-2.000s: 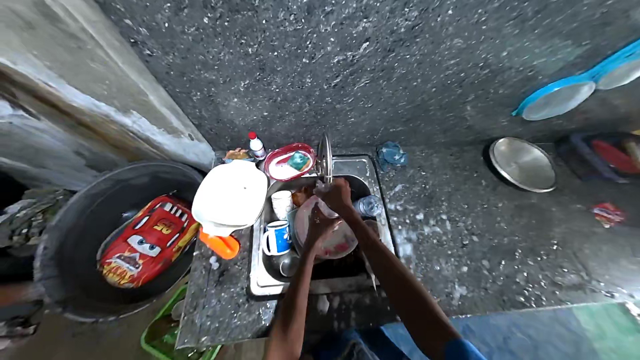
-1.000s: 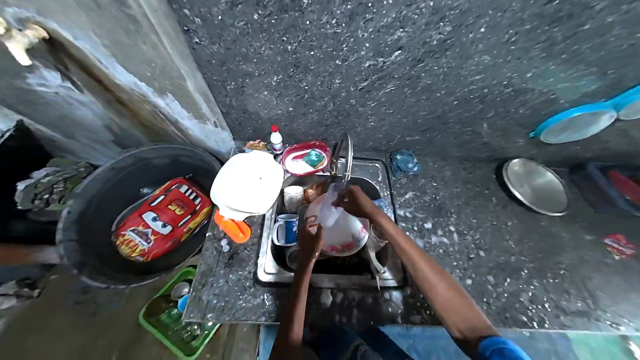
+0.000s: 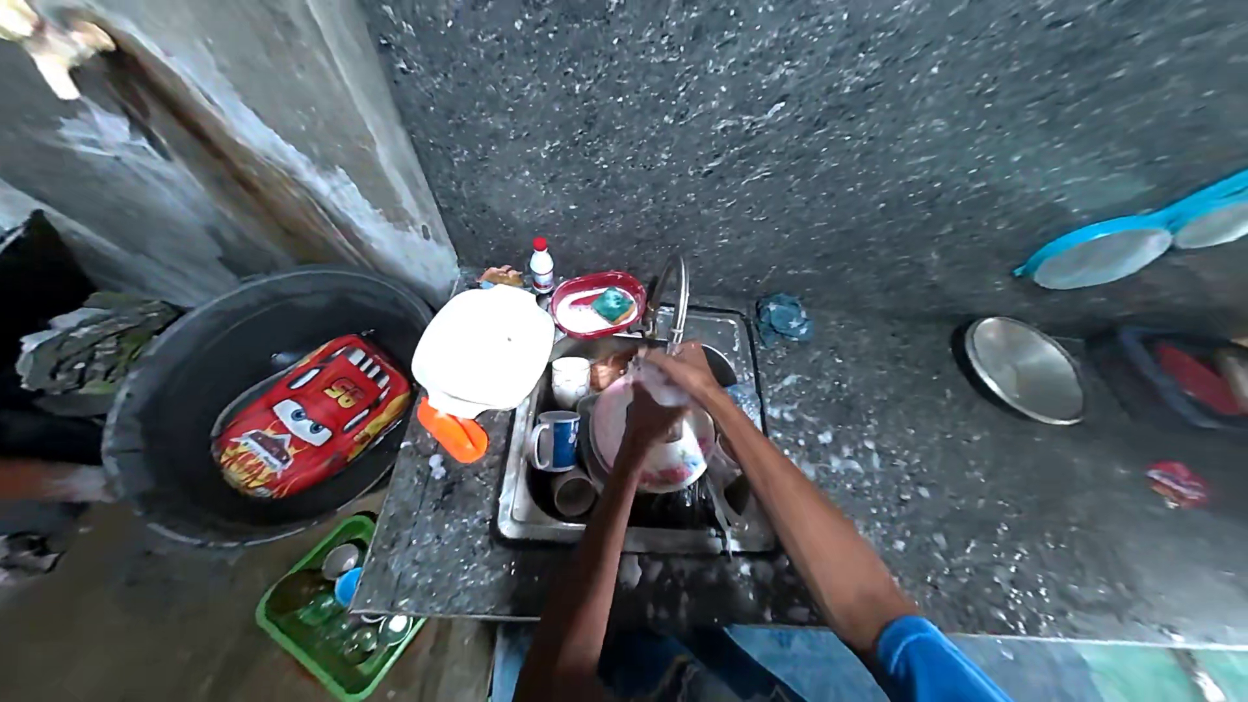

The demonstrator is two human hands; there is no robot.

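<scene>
Both my hands are at a pale bowl with a flower pattern [image 3: 673, 470], tilted over the steel sink [image 3: 575, 531]. My left hand [image 3: 651, 417] lies against its near left part; my right hand [image 3: 687, 369] is at its upper rim, just under the curved faucet [image 3: 680, 302]. Something thin and whitish shows between the hands, too blurred to name. Left of the bowl in the sink are a blue and white mug [image 3: 556, 441], a white cup [image 3: 570, 381] and a dark cup [image 3: 573, 492]. Water runs off below the bowl.
A white container [image 3: 485, 346], an orange item [image 3: 453, 432], a red dish [image 3: 585, 288] with a green sponge [image 3: 613, 305] and a bottle [image 3: 541, 265] flank the sink. A metal lid [image 3: 1026, 370] lies right. Left are a black tub [image 3: 156, 487] and green basket [image 3: 292, 648].
The bowl has stayed at my hands, and its patterned face shows more than two seconds ago. The view has shifted, bringing a tap at the upper left and more of the green basket into sight.
</scene>
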